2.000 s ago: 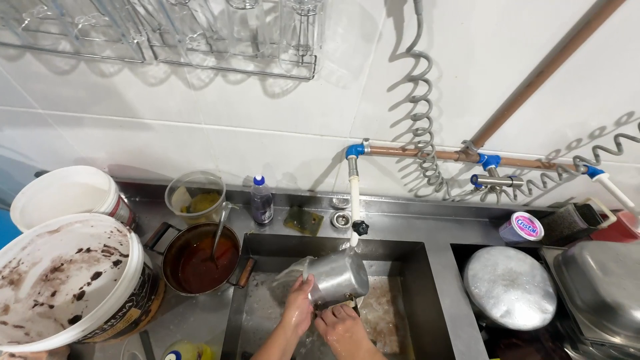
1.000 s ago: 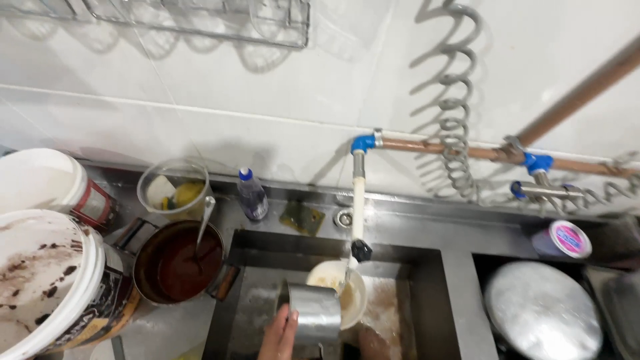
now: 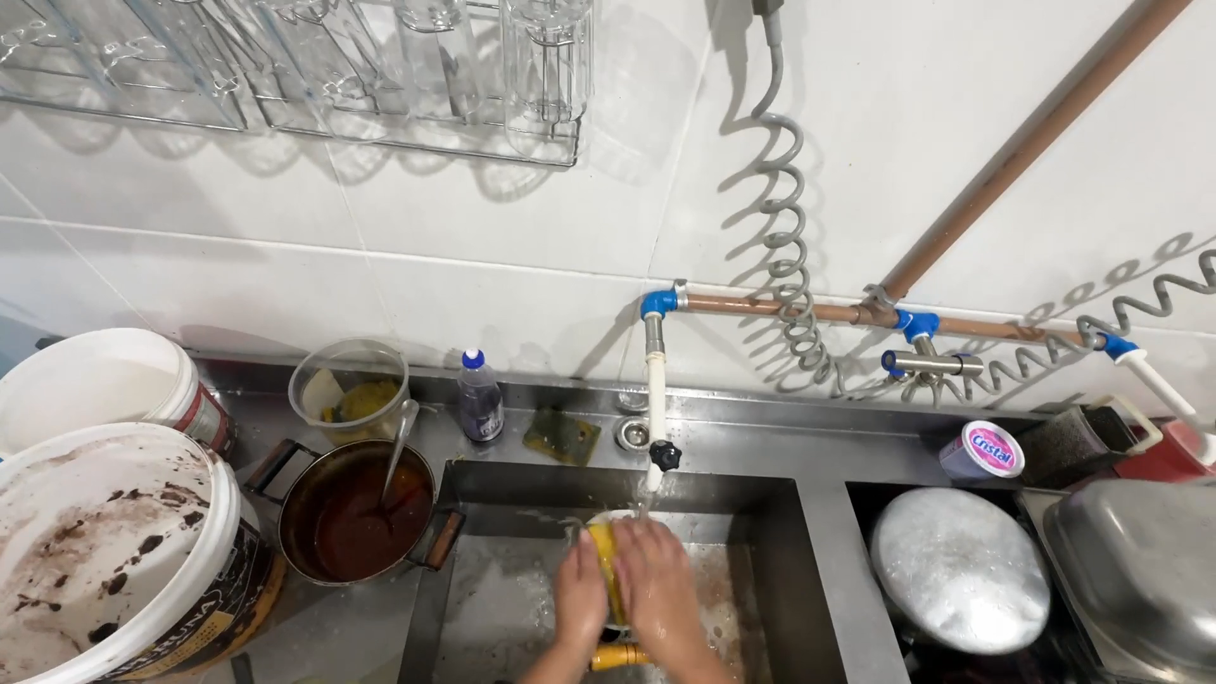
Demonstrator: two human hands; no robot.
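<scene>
A yellow sponge (image 3: 606, 568) is squeezed between my left hand (image 3: 581, 591) and my right hand (image 3: 654, 581), under running water from the white faucet pipe (image 3: 657, 408). Both hands are low inside the metal sink (image 3: 499, 589). Just beneath them a white bowl (image 3: 617, 519) shows only in part. A yellow handle (image 3: 619, 655) lies between my wrists, and what it belongs to is hidden. The metal cup seen earlier is not visible.
Left of the sink stand a pot of brown liquid (image 3: 356, 513), a clear plastic tub (image 3: 350, 380) and white buckets (image 3: 104, 560). Behind it are a detergent bottle (image 3: 481, 397) and a flat scouring pad (image 3: 562, 435). A round metal lid (image 3: 959, 570) sits at the right.
The metal cup has left my hands, which now press the yellow sponge between them under the faucet. The view has shifted noticeably.
</scene>
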